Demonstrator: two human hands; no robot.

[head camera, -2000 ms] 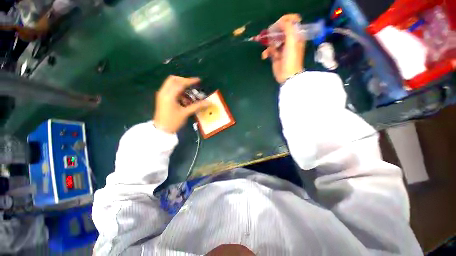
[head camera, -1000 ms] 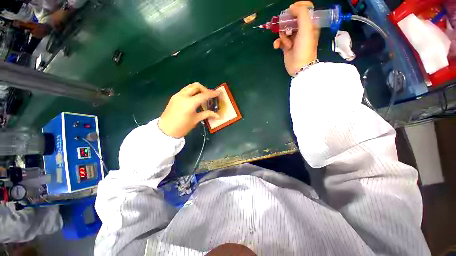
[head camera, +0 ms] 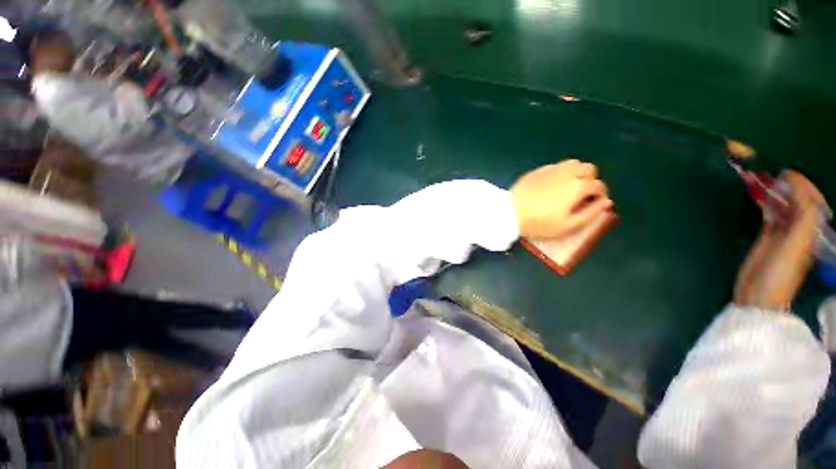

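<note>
My left hand [head camera: 561, 203] is over the square pad [head camera: 573, 245] with the orange-red border and covers much of it. Its fingers are bent and blurred; whether they hold the small black module is hidden. My right hand [head camera: 790, 229] is closed around the dispensing syringe [head camera: 768, 194] near the right edge of the picture. The reddish end of the syringe points up and left, near a small tan piece on the bench [head camera: 740, 148]. The rear of the syringe is partly cut off by the picture's edge.
A blue control box [head camera: 302, 128] with red and green displays stands at the bench's left end. A blue plastic stool or basket [head camera: 225, 206] is below it. Other people in light smocks [head camera: 110, 119] are at the far left. The bench's chipped front edge [head camera: 550, 353] runs diagonally before me.
The view has turned left, so the bench, pad and both hands appear farther right. The black module seen between my left fingers is now hidden. My right hand still holds the syringe.
</note>
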